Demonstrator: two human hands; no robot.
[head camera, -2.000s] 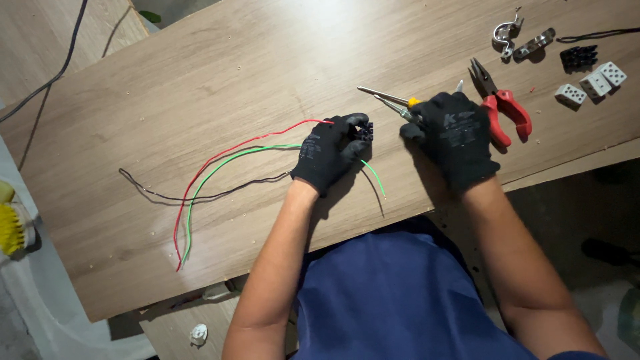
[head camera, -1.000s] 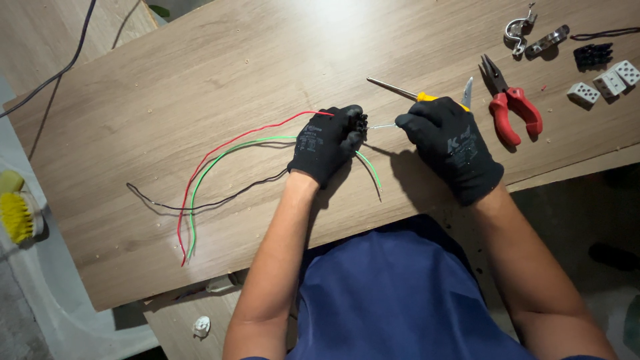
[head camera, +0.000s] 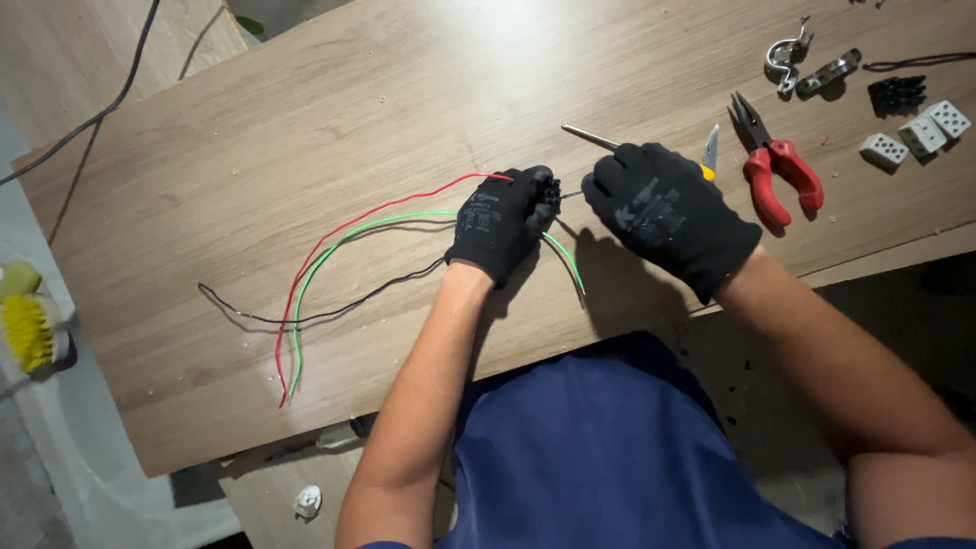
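My left hand (head camera: 505, 221), in a black glove, grips a small black terminal block (head camera: 552, 195) at its fingertips. A red wire (head camera: 385, 204) runs to its fingers, and a green wire (head camera: 305, 284) passes under the hand and comes out on the right. A black wire (head camera: 366, 297) reaches the wrist side of the glove. My right hand (head camera: 662, 210), also gloved, holds a thin screwdriver, whose metal shaft (head camera: 572, 195) points at the block; its handle is hidden. Beyond the right glove another metal shaft (head camera: 589, 136) lies on the table, and a blade with a yellow part (head camera: 709, 169) shows beside the glove.
Red-handled long-nose pliers (head camera: 772, 168) lie right of my right hand. Farther right are metal clamps (head camera: 829, 72), another black terminal block (head camera: 897, 95), white perforated blocks (head camera: 923, 136) and a dark cord (head camera: 915, 62). A yellow brush (head camera: 29, 328) is at far left.
My right hand has moved from beside the yellow-handled tool to the terminal block, with the thin screwdriver's shaft now pointing at it. My left hand keeps its hold on the block.
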